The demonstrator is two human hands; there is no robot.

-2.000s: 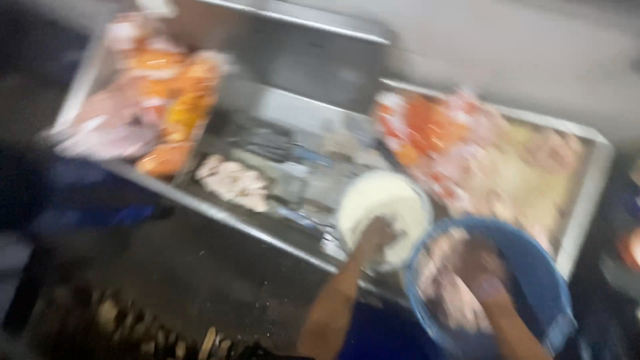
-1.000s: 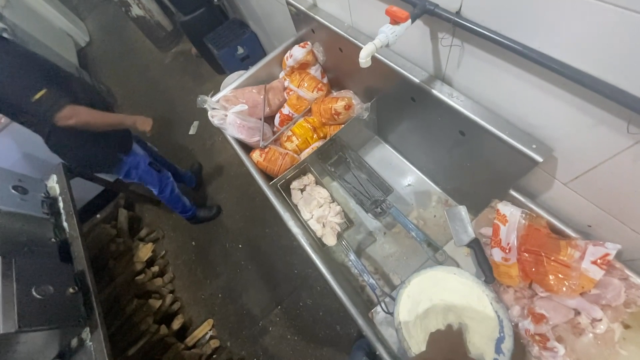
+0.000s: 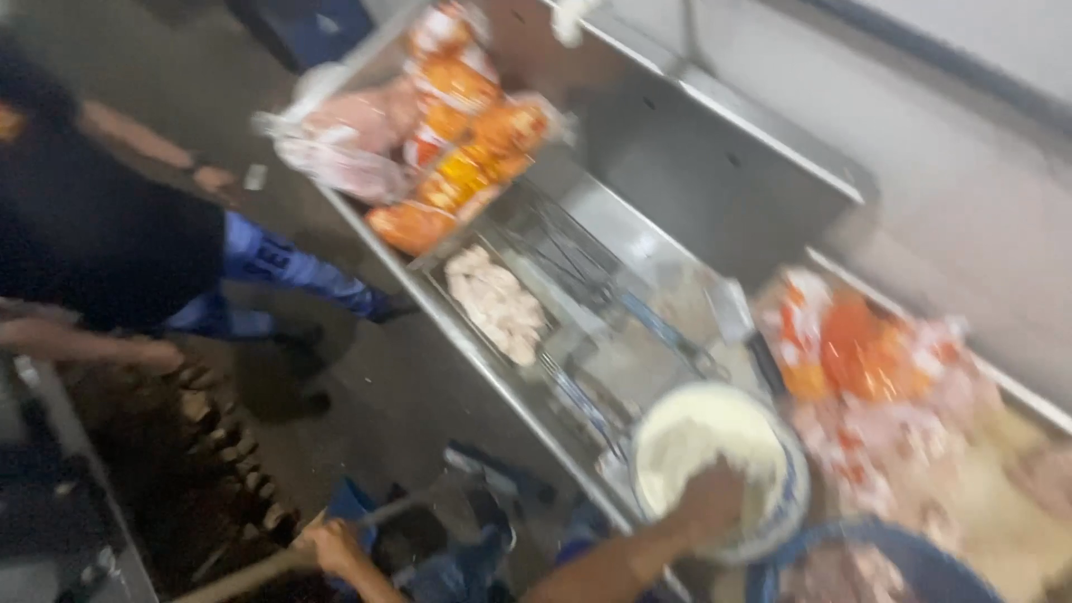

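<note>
My left hand point(image 3: 712, 498) reaches into a white bucket point(image 3: 791, 528) of pale, creamy mixture; its fingers are blurred and partly sunk, so I cannot tell whether they hold anything. To the right of the bucket is a blue tub point(image 3: 766, 569) with raw meat pieces point(image 3: 846, 574). My right hand is out of view. A cleaver with a black handle point(image 3: 766, 364) lies beyond the bucket. Pale meat pieces point(image 3: 494, 306) rest in a small metal tray near the counter's front edge, with tongs point(image 3: 582, 406) between it and the bucket.
Bagged raw chicken point(image 3: 461, 159) fills the far left of the steel counter; an orange-printed bag point(image 3: 863, 343) and loose meat lie at the right. A person in dark clothing point(image 3: 109, 226) stands at the left. Another person's hand point(image 3: 335, 544) grips a wooden shaft near stacked firewood point(image 3: 243, 461).
The person at the left has come further into view. A hand on a wooden shaft now shows at the bottom. My right hand, in the blue tub two seconds ago, is out of view.
</note>
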